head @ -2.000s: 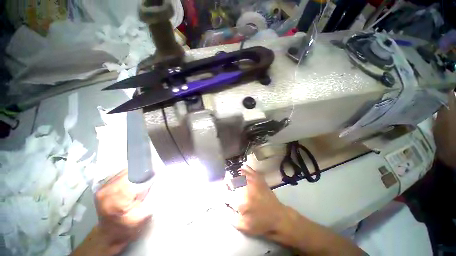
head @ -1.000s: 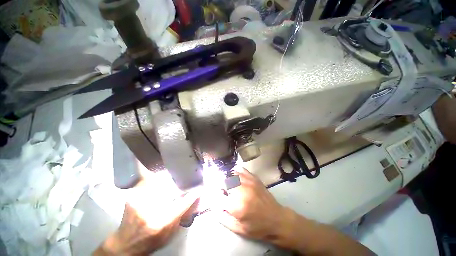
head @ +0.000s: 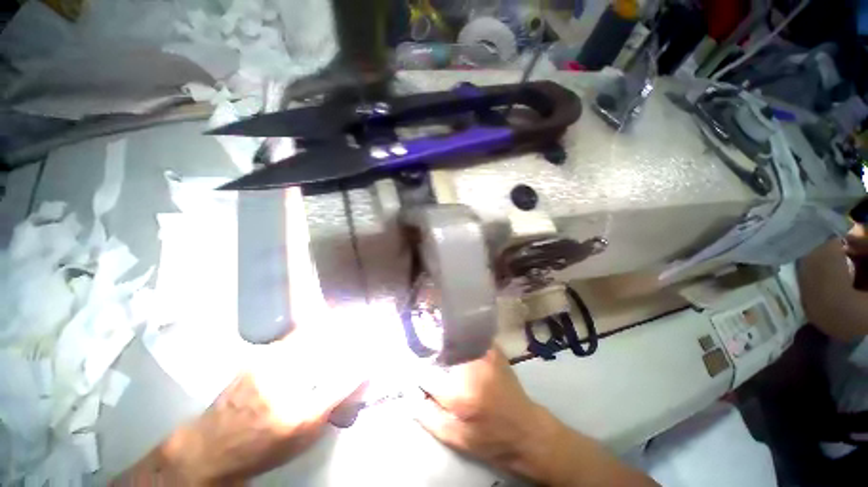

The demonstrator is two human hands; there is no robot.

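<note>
The cream sewing machine (head: 647,181) lies across the view. My left hand (head: 247,423) is on the pale table left of the needle area, its fingers reaching into the glare. My right hand (head: 485,404) is beside the machine head, its fingertips partly behind the take-up cover (head: 462,285). The glare washes out whatever lies between the hands, so I cannot tell if either holds fabric. Thread snips (head: 419,143) with a purple handle lie on top of the head. Black scissors (head: 563,328) lie under the machine arm.
A heap of white pieces (head: 62,314) lies at the left. A rounded grey plate (head: 262,266) stands left of the head. A white tape roll (head: 490,40) and spools are behind the machine. Part of another person (head: 833,285) shows at the right edge.
Since one second ago, the camera view has shifted, so the machine head sits further right. The take-up cover now overlaps my right fingertips. My hands stay near the bright needle area.
</note>
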